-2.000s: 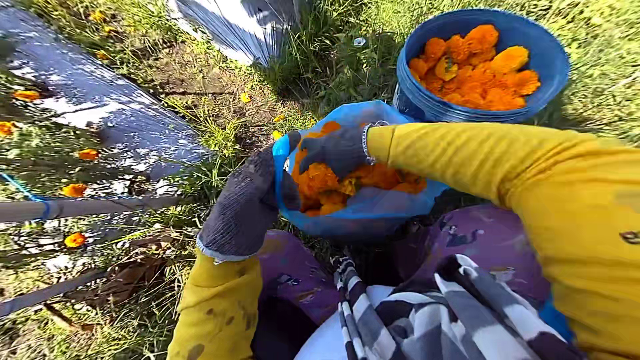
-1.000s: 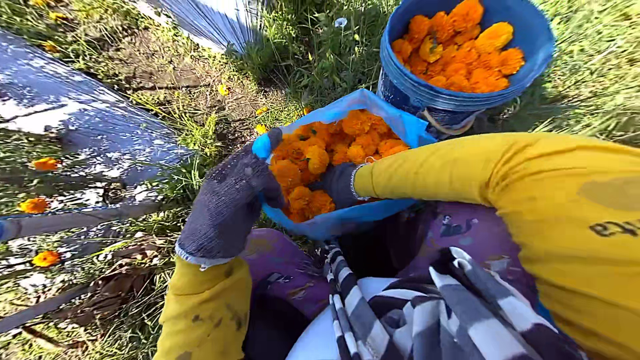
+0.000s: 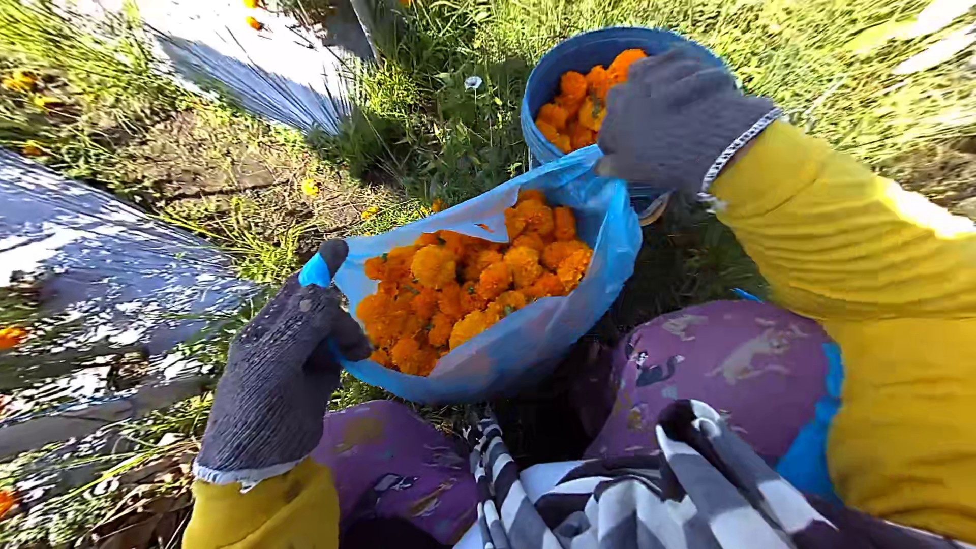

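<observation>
My left hand (image 3: 286,366), in a dark knit glove, grips the left rim of a blue plastic bag (image 3: 503,366) between thumb and fingers. Orange marigold heads (image 3: 465,293) fill the bag, which is spread wide between my knees. My right hand (image 3: 671,118), in a grey knit glove, is at the bag's far right rim and in front of the bucket. Its fingertips are hidden or blurred, so its hold on the rim is unclear. The blue plastic bucket (image 3: 537,80) stands just beyond the bag with more marigold heads (image 3: 572,103) inside.
Pale sheeting (image 3: 99,252) covers the ground at the left, and another strip (image 3: 259,57) lies at the upper left. Grass and weeds (image 3: 427,114) grow around the bucket. The ends of a striped cloth (image 3: 671,488) hang over my lap.
My right hand has come up out of the marigolds in the bag and moved to the rim near the bucket. The bag's mouth is stretched wider. My left hand keeps its hold on the rim.
</observation>
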